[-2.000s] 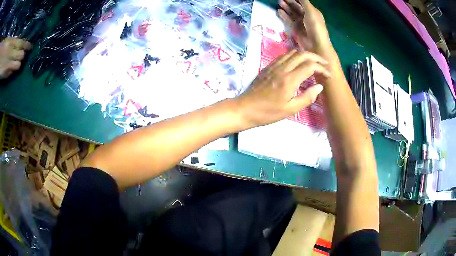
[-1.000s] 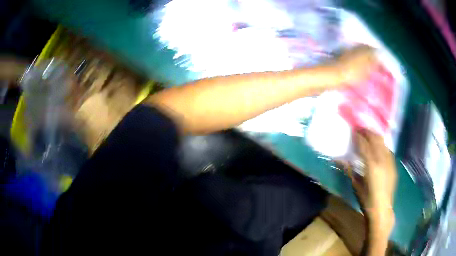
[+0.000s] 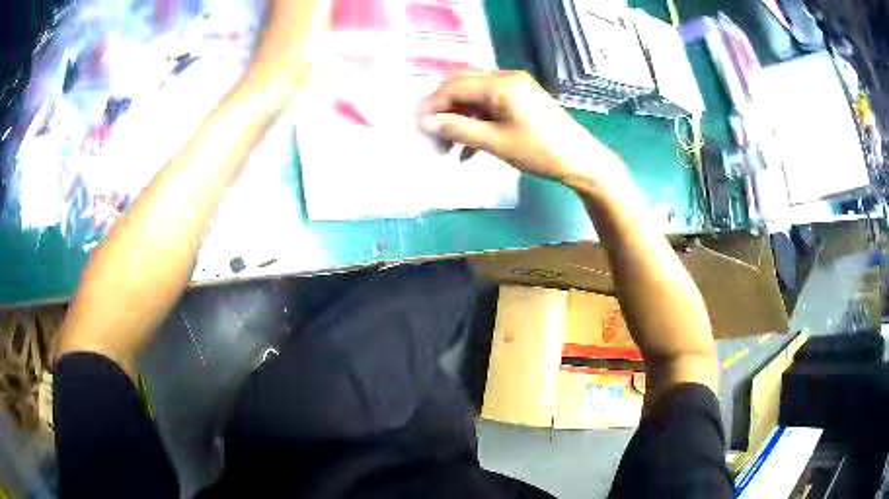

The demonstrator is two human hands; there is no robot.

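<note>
The bag stack (image 3: 409, 180), white with red print, lies on the green bench in front of me. My right hand (image 3: 487, 112) is over its right part, fingers curled; a small dark spot shows under the fingers, and whether they grip a bag is unclear. My left hand (image 3: 290, 29) is blurred at the top edge, at the stack's upper left, partly cut off; its fingers cannot be made out. The loose shiny heap of filled bags (image 3: 127, 107) lies left, with red marks and dark bits.
Booklets (image 3: 609, 49) stand in two piles behind the right forearm. A thin yellow band (image 3: 688, 141) lies beside them. White paper sheets (image 3: 809, 127) are at far right. A brown carton (image 3: 526, 356) with a red and black stripe is on the floor. Small brown boxes (image 3: 24, 341) are lower left.
The view has swung right, showing more of the carton and paper sheets. My hands, crossed two seconds ago, are now apart, left hand at the stack's upper left and right hand over its right part.
</note>
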